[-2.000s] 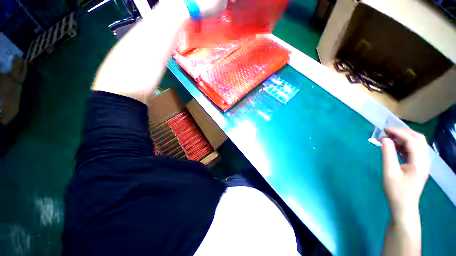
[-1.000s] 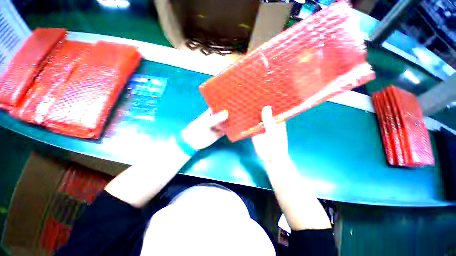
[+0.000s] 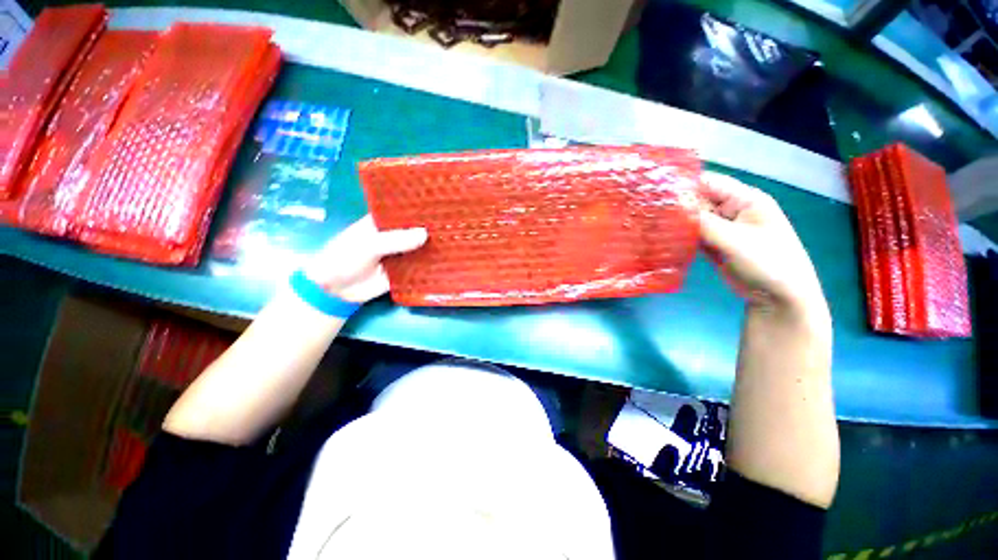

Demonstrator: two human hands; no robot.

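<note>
A red bubble bag is held lengthwise above the green mat, its long sides running left to right. My left hand, with a blue wristband, grips its left end, thumb on top. My right hand holds its right end by the edge. Something darker shows faintly through the bag; I cannot tell what it is. The fingers under the bag are hidden.
Stacked red bubble bags lie at left, and more at right. A clear sheet with blue squares lies beside the left stack. Behind the pale rail are a cardboard box and black plastic. Cartons are below.
Both hands were apart two seconds ago, then held the bag tilted up to the right. The bag is now lower and nearly level, and my right hand has moved to its right end.
</note>
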